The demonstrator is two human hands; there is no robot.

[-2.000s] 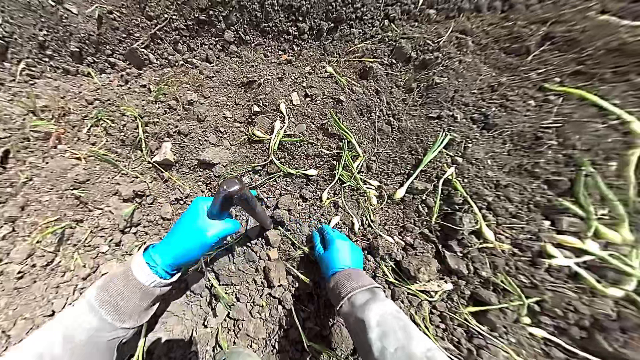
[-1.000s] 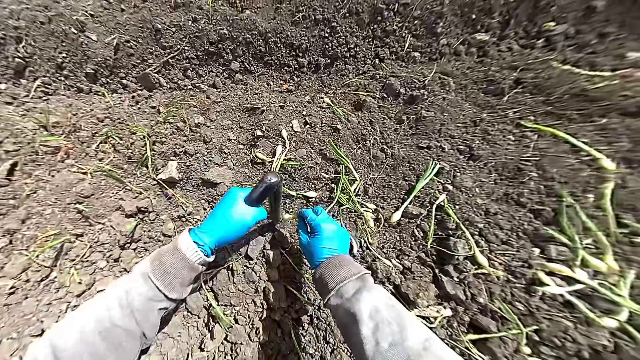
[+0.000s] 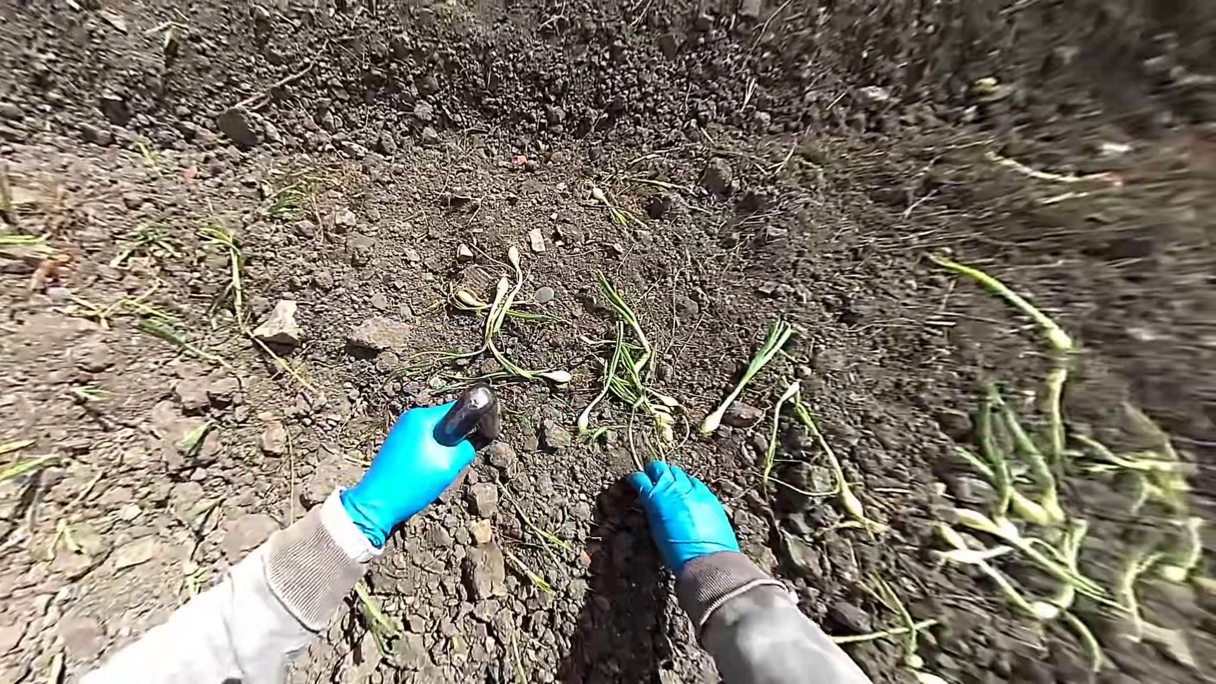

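My left hand (image 3: 410, 465), in a blue glove, grips a dark curved tool handle (image 3: 467, 415); the tool's working end cannot be made out. To its right, my gloved right hand (image 3: 686, 513) is low over the soil, fingertips at the lower end of a small bunch of onion seedlings (image 3: 629, 375). Whether its fingers hold a seedling cannot be told. Above the tool lie more onion seedlings (image 3: 496, 309) with pale bulbs. A single onion seedling (image 3: 746, 378) lies up and right of my right hand, and another (image 3: 831, 465) is farther right.
Loose, cloddy soil (image 3: 399, 589) spreads all around. A pale stone (image 3: 278, 324) and a flat grey stone (image 3: 380, 334) lie at the left. A larger heap of green onions (image 3: 1035, 532) is at the right, blurred in part. Darker soil (image 3: 608, 85) rises along the top.
My right hand has moved right, away from the tool and my left hand, to the lower end of the seedling bunch. My left hand still grips the handle.
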